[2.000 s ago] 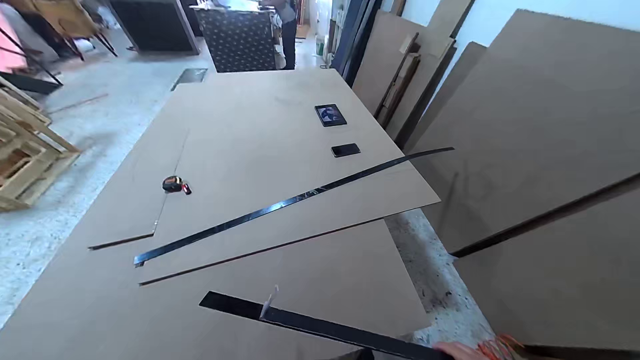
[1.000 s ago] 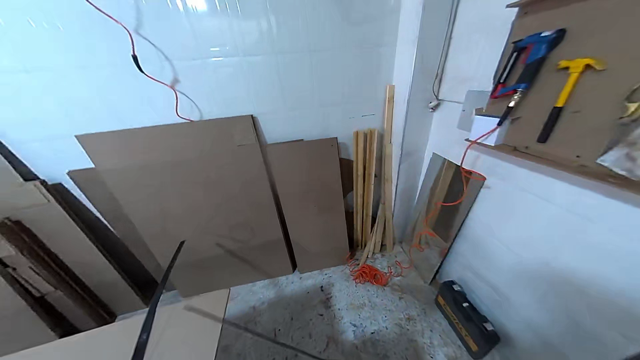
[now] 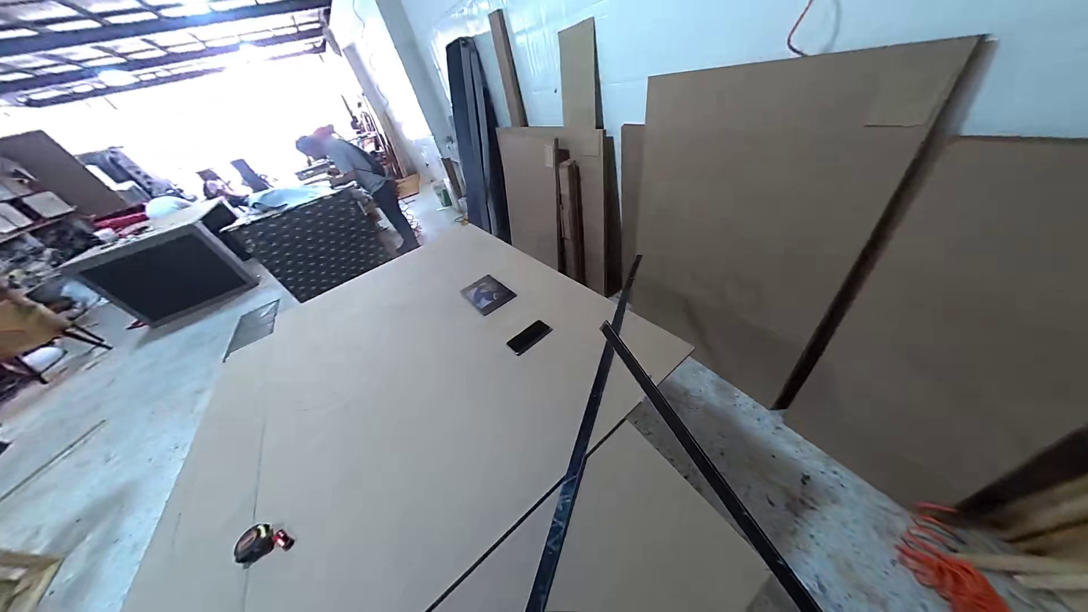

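Note:
Neither of my hands shows in the head view. A dark, narrow strip (image 3: 710,472) enters from the lower right edge, and its far tip overlaps the view of a long black strip (image 3: 580,455) on the large brown sheet (image 3: 365,425). What holds the first strip is out of view. A tape measure (image 3: 254,544) lies at the sheet's lower left, beside a small red item (image 3: 283,539). Toward the right edge lie a black phone (image 3: 529,337) and a dark square item with a picture (image 3: 489,294). Another sheet (image 3: 663,527) extends below the first.
Large brown boards (image 3: 765,212) lean on the wall at right. Orange cord (image 3: 952,565) and wood strips (image 3: 1050,531) lie at the lower right. A person (image 3: 361,174) bends over a patterned-sided table (image 3: 314,242) in the background. A black-fronted box (image 3: 170,272) stands at left.
The view has swung widely, to the wall and back to the sheets. The dark strip at the front now points away from me; two seconds earlier it lay across the lower view, near a hand.

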